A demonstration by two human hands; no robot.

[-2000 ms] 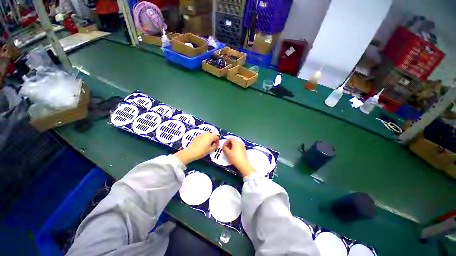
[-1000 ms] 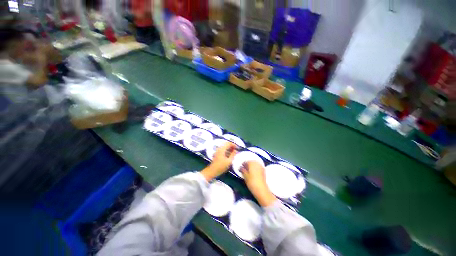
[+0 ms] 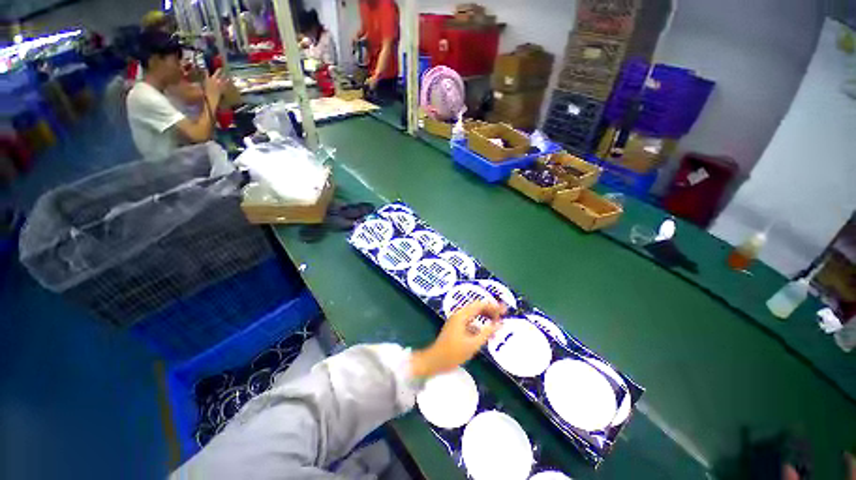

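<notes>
A long stack of black sheets with slotted white circles (image 3: 432, 277) lies diagonally on the green bench; its near-right circles look nearly plain. My left hand (image 3: 458, 342) is over its middle, fingertips close together; a small black-and-white bit shows at them, and I cannot tell if it is held. A strip with plain white circles (image 3: 448, 397) lies nearer me, partly cut off by the bottom edge. At the lower right corner is a dark blurred shape (image 3: 762, 452), perhaps a product body. Fingertips, apparently of my right hand (image 3: 796, 472), show beside it, mostly cut off.
Beyond the stack are a blue tray (image 3: 483, 164), cardboard trays (image 3: 587, 210) and squeeze bottles (image 3: 788, 298). A box with clear plastic bags (image 3: 286, 208) stands at the bench's left edge. A blue crate (image 3: 221, 361) with ring-shaped scraps is below. A person (image 3: 160, 112) sits at the far left.
The view has swung left, so the bench things appear further right. My right hand has left the stack for the lower right edge. My left hand stays at the stack.
</notes>
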